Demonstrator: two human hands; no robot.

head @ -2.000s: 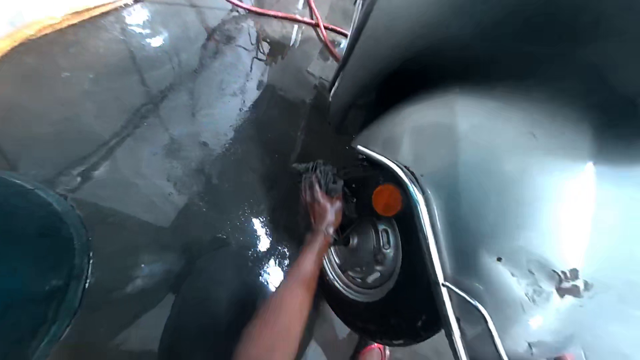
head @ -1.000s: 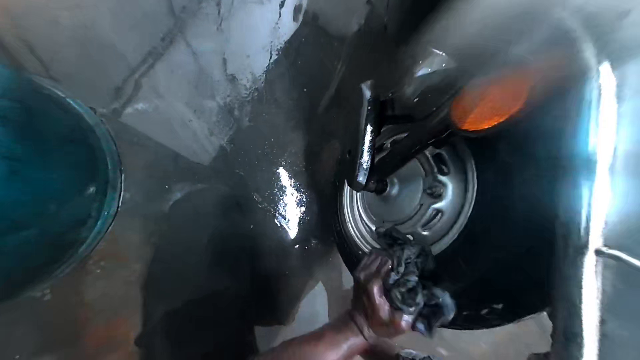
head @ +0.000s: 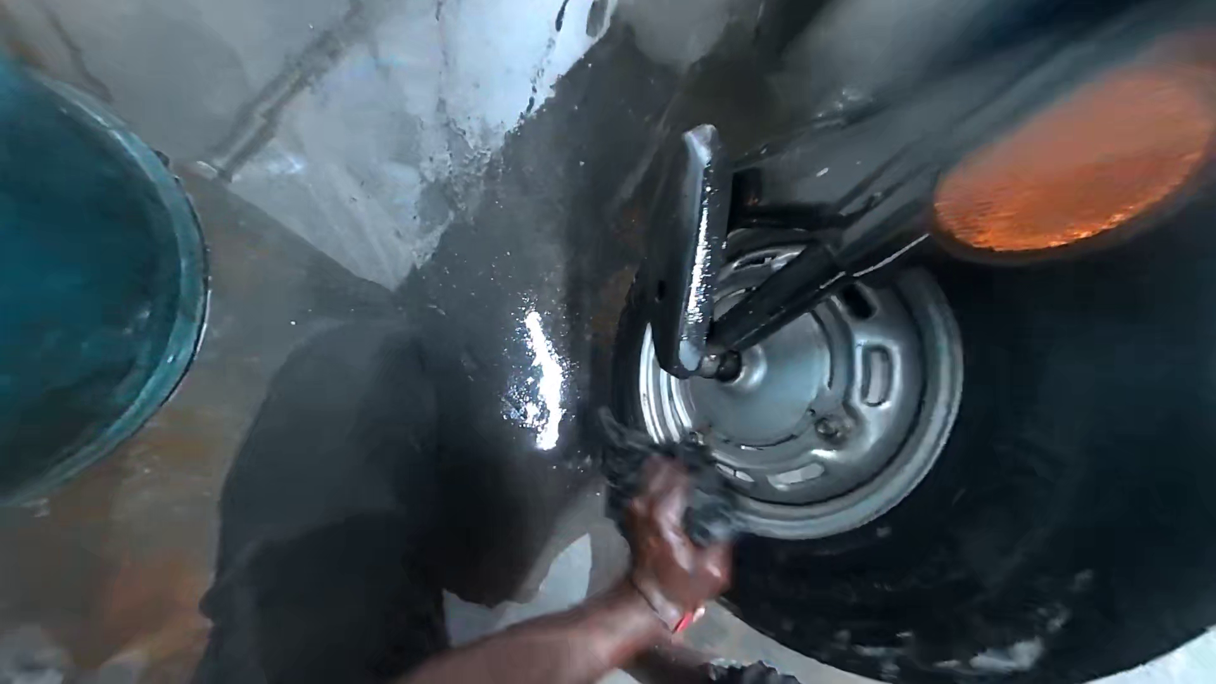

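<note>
My left hand (head: 674,541), at the end of the forearm that enters from the bottom, grips a wet, dark cloth (head: 712,503). The cloth is pressed near the lower left rim of a silver metal wheel (head: 860,408) with a black tire (head: 1026,456). A dark metal suspension arm (head: 698,247) meets the wheel's hub. Part of what seems to be my right forearm (head: 670,663) shows at the bottom edge, beside a piece of dark material (head: 750,674); its hand cannot be made out.
A teal round container (head: 176,285) stands at the left on the wet concrete floor (head: 342,199). An orange reflector or lamp (head: 1073,161) juts out at the upper right, above the tire. A shadow and a bright glare lie on the floor left of the wheel.
My left hand with the cloth has moved from the lower part of the tire to the wheel's lower left edge. The view has come much closer to the wheel since the oldest frame.
</note>
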